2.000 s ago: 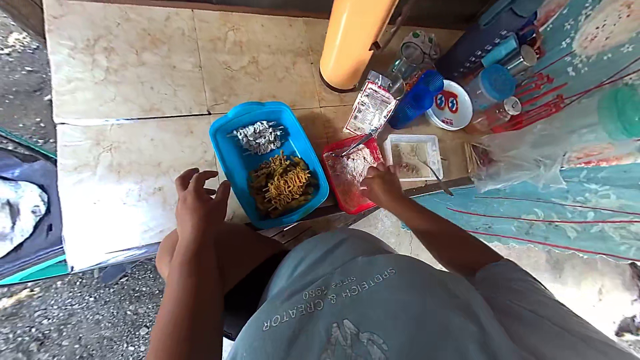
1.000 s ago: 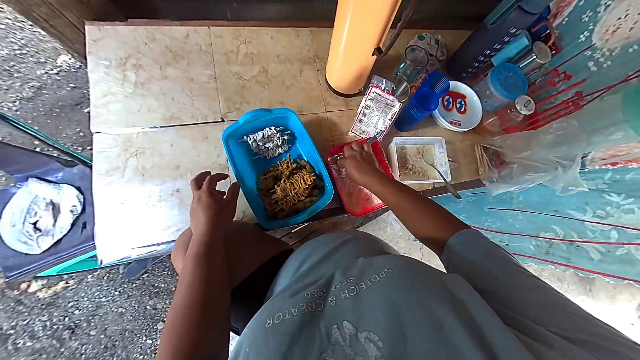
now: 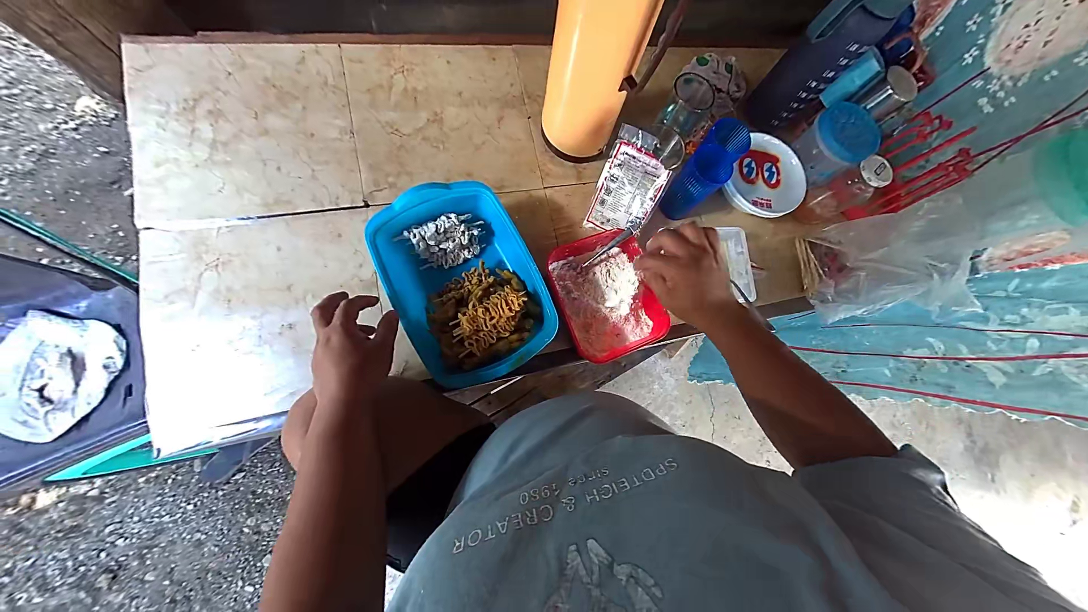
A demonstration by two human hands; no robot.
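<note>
My left hand (image 3: 353, 340) hovers with fingers apart and nothing in it, left of a blue plastic basin (image 3: 531, 280). In the basin, white-coated skewered pieces (image 3: 445, 240) lie at the back and yellow-brown skewered curly pieces (image 3: 489, 313) in front. A red plastic tub (image 3: 639, 338) of whitish flour-like powder (image 3: 614, 285) stands right of the basin, with a metal utensil (image 3: 608, 248) leaning in it. My right hand (image 3: 687, 268) is over the tub's right edge, fingers bent; whether they hold anything is hidden. It partly covers a white rectangular container (image 3: 738, 255).
Behind the tub are a printed packet (image 3: 627, 185), blue plastic cups (image 3: 705, 168), a round white tub (image 3: 767, 176) and an orange cylinder (image 3: 597, 81). Farther right stand a dark bottle (image 3: 816, 64), jars and a clear plastic bag (image 3: 901, 255). The tiled table's front edge is near my legs.
My right hand was over the red tub's back part one second ago and is now at its right edge. The metal utensil shows in the tub again. My left hand stays left of the basin.
</note>
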